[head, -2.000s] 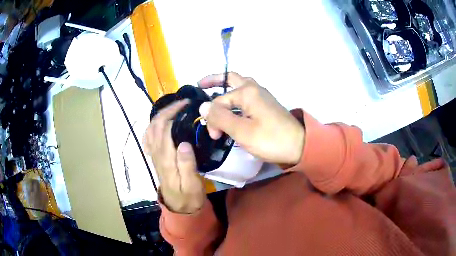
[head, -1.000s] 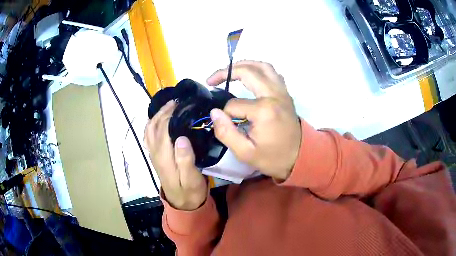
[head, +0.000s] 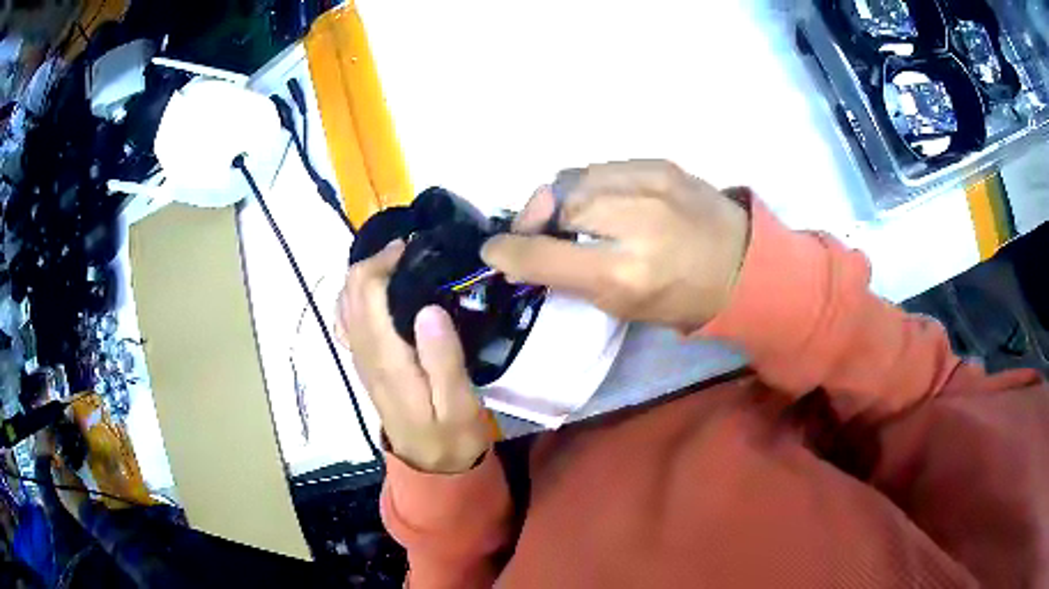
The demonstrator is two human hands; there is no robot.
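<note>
A round black camera housing (head: 443, 262) lies open side up near the bench's front edge, with a white piece (head: 564, 351) beside and under it. My left hand (head: 408, 345) grips the housing's near left rim, thumb on its edge. Thin yellow and blue wires (head: 468, 281) show inside the housing. My right hand (head: 621, 236) is over the housing's right side, slightly blurred, its fingertips pinched at the wires and dark lead; exactly what they hold is partly hidden.
A clear tray (head: 880, 196) with black rounded modules stands at the upper right. A white housing (head: 213, 132) with a black cable is at the upper left, above a cardboard sheet (head: 213, 368). Amber tape (head: 354, 115) crosses the bench. Another person's hand (head: 69, 483) shows at lower left.
My right hand has turned flatter and its fingers have closed around the upright lead, whose blue-ended tip no longer shows above the hand. My left hand keeps its hold on the housing.
</note>
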